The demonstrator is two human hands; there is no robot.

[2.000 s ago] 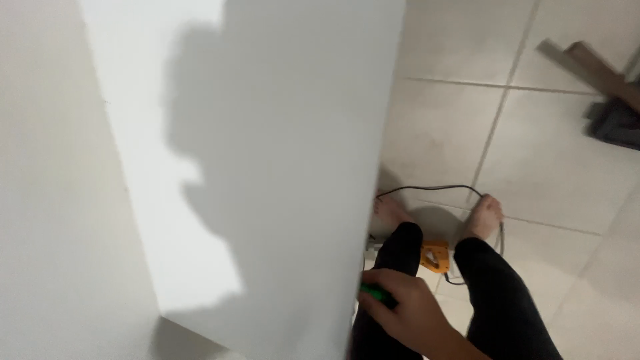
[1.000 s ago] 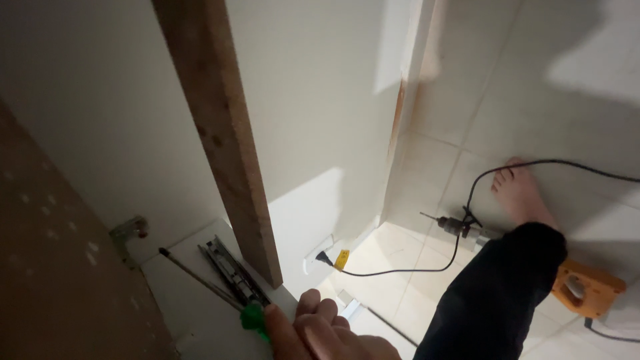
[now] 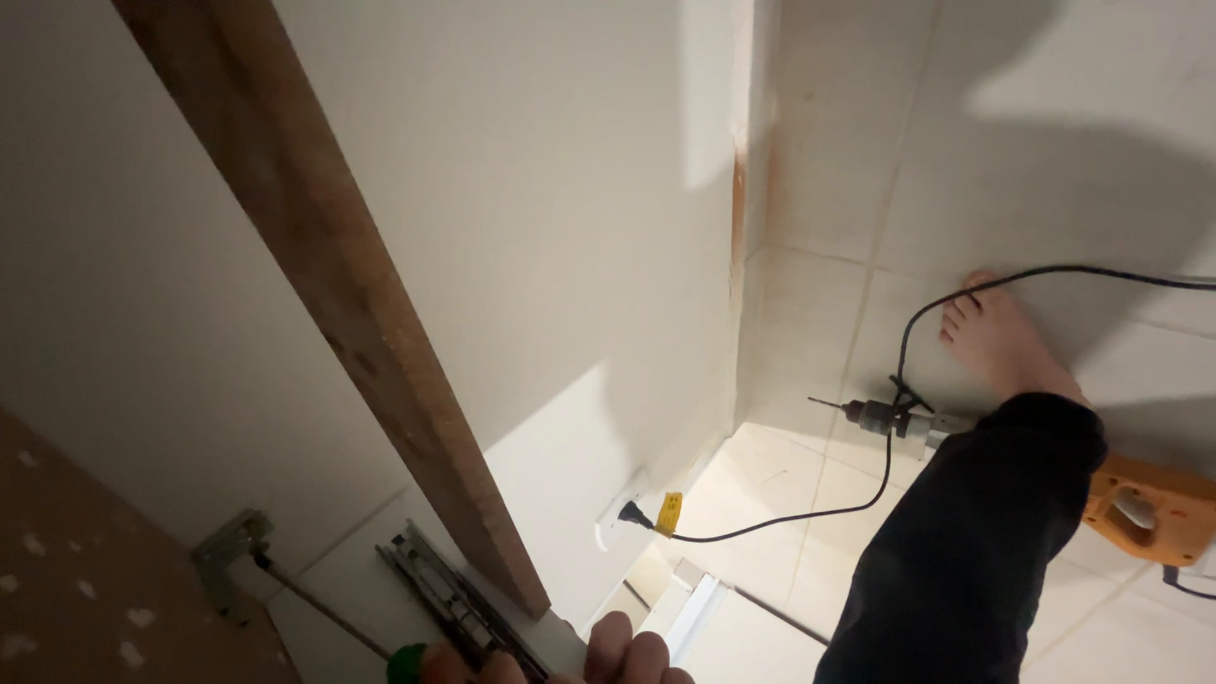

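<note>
At the bottom edge, my right hand is closed around the green handle of a screwdriver. Its thin shaft runs up and left, with the tip at a metal cabinet hinge beside the brown board. Metal drawer slides lie just above my fingers, beside the lower end of a wooden batten. More curled fingers show to the right; I cannot tell whether they belong to my left hand. Both palms are out of frame.
A brown flecked board stands at left, a white panel beyond the batten. A black plug with a yellow tag sits in a wall socket. Its cable crosses the tiles by a drill, my bare foot and an orange power tool.
The view has swung from the white panel's outer face to the batten and hinge. The screwdriver, in my right hand in the earlier frames too, has its tip at the hinge.
</note>
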